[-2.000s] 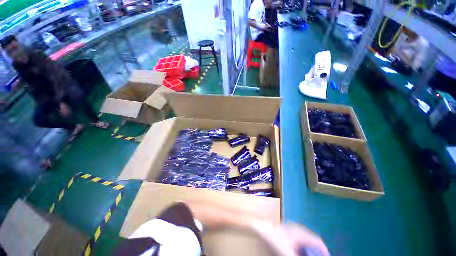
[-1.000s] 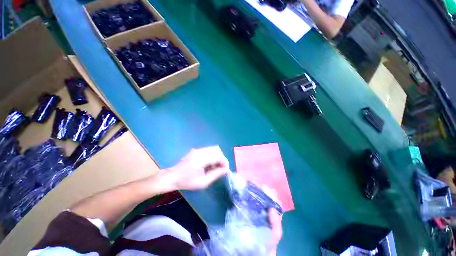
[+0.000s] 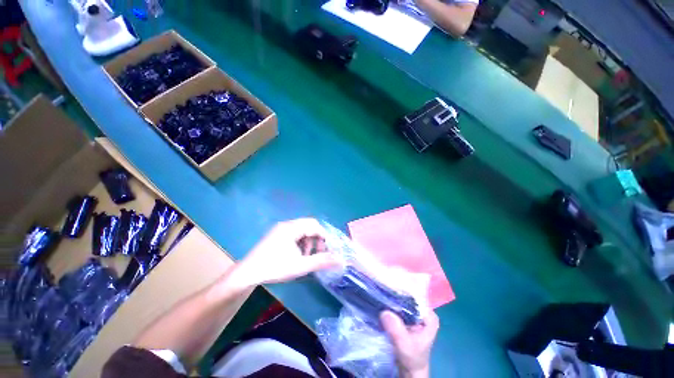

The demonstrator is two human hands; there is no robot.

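Observation:
A bagged black part (image 3: 366,289) is held between both hands, partly over the red pad (image 3: 405,247). Its clear plastic bag (image 3: 355,341) is crinkled and hangs down toward me. My left hand (image 3: 292,251) grips the upper left end of the bag. My right hand (image 3: 412,336) holds the lower right end, with the thumb on top. Parts of the fingers are hidden behind the plastic.
A large carton (image 3: 159,299) with bagged black parts stands at left. A divided carton tray (image 3: 244,151) of small black parts lies on the bench. Assembled units (image 3: 436,127) stand on the dark strip. A black box (image 3: 554,328) is at lower right. A person's arm (image 3: 448,15) shows opposite.
The view has swung from the carton to the bench. Since one second ago, the bagged part has become more visible, stretched between both hands, and my right hand has shifted slightly right.

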